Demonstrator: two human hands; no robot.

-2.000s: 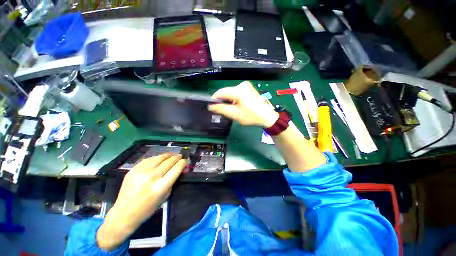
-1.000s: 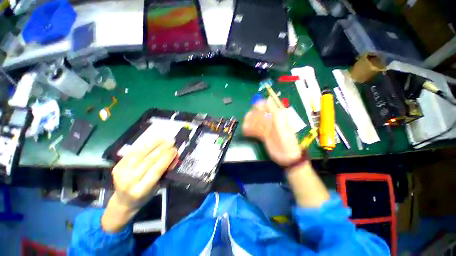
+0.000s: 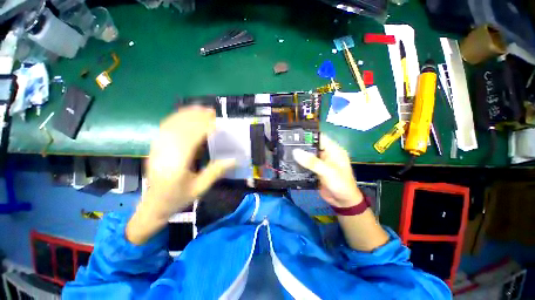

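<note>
The opened tablet (image 3: 236,139) is level over the bench's front edge and my lap, internals facing up. A silver-grey battery shows at its left and middle, a dark board with a green spot at its right. My left hand (image 3: 179,158), blurred, is around the left end, thumb over the battery; its fingertips are unclear. My right hand (image 3: 333,173) grips the right end, thumb on the board and fingers hidden beneath. A gold flex cable (image 3: 328,88) sticks out at the top right corner.
On the green mat (image 3: 152,76) lie a dark strip (image 3: 227,43), a dark module (image 3: 73,111), blue picks (image 3: 327,70) by white paper (image 3: 363,111), a tan stick (image 3: 355,67), red pieces (image 3: 379,38) and a yellow-orange screwdriver (image 3: 421,111). Red-framed racks (image 3: 405,234) are below.
The black panel was lifted off the tablet and is out of sight. The tablet has turned level and moved right. My right hand has come back and taken its right end; the view has tilted down.
</note>
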